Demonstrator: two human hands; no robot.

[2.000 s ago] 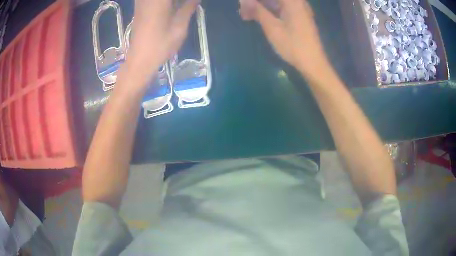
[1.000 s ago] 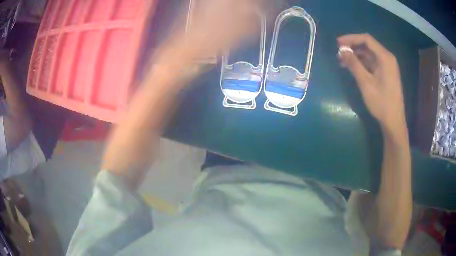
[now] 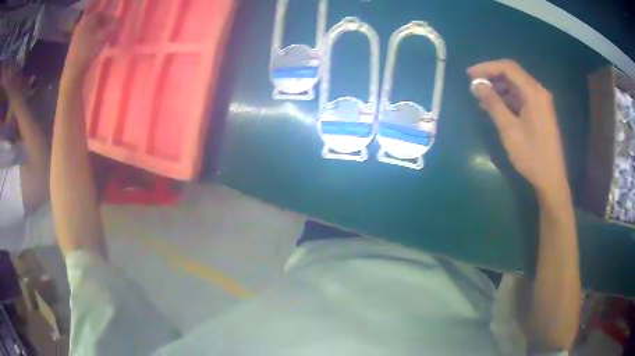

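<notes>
Three housings with open loops and blue bands lie on the green bench: one farther back on the left, and two side by side, the middle one and the right one. My right hand is above the bench to their right, with a small white part pinched between thumb and finger. My left hand is at the far left, over the left edge of the salmon-red tray. Its fingers are blurred, and I cannot tell whether they hold anything.
A brown cardboard box of small white parts stands at the right, cut by the picture's edge. The green bench has a pale strip along its far side. Another person's arm shows at the far left beside the tray.
My left hand has moved left from over the housings to the tray, uncovering the left housing. My right hand keeps the white part. The view has turned left since the earliest frame.
</notes>
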